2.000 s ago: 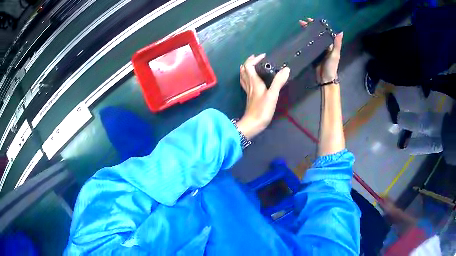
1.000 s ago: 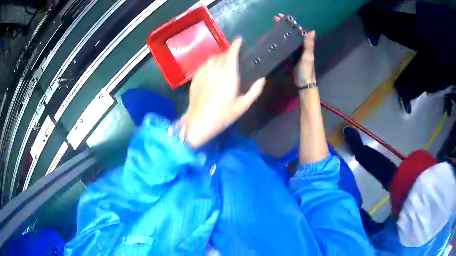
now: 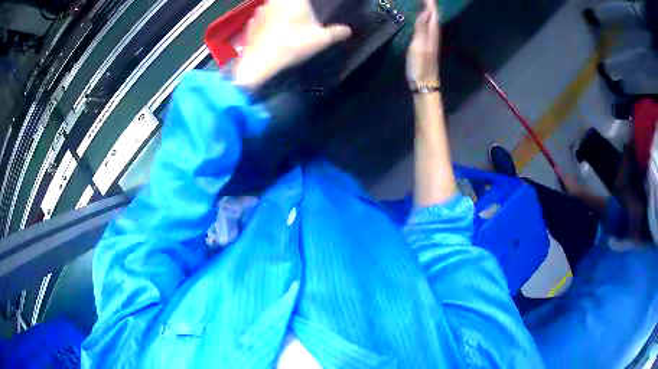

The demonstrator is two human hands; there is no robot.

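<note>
A flat dark metal module (image 3: 355, 37) is at the top of the head view, partly cut off, with small round fittings at its right corner. My left hand (image 3: 278, 39) is blurred at its left end, thumb apart over the dark surface; the picture's edge hides some fingers. My right hand (image 3: 424, 54) is upright and edge-on beside its right end, with a narrow gap showing between palm and corner. Whether either hand grips it is not clear.
A red bin (image 3: 222, 36) is partly behind my left hand. Pale metal rails (image 3: 124, 151) curve along the left. A blue plastic stool or crate (image 3: 514, 230) is by my right sleeve. A red pole (image 3: 523, 122) crosses the floor. Other people's legs and clothing show at right.
The module and both hands now sit higher in the picture. The red bin is mostly cut off or covered. My right hand's fingertips no longer show behind the module. More of the blue stool or crate shows.
</note>
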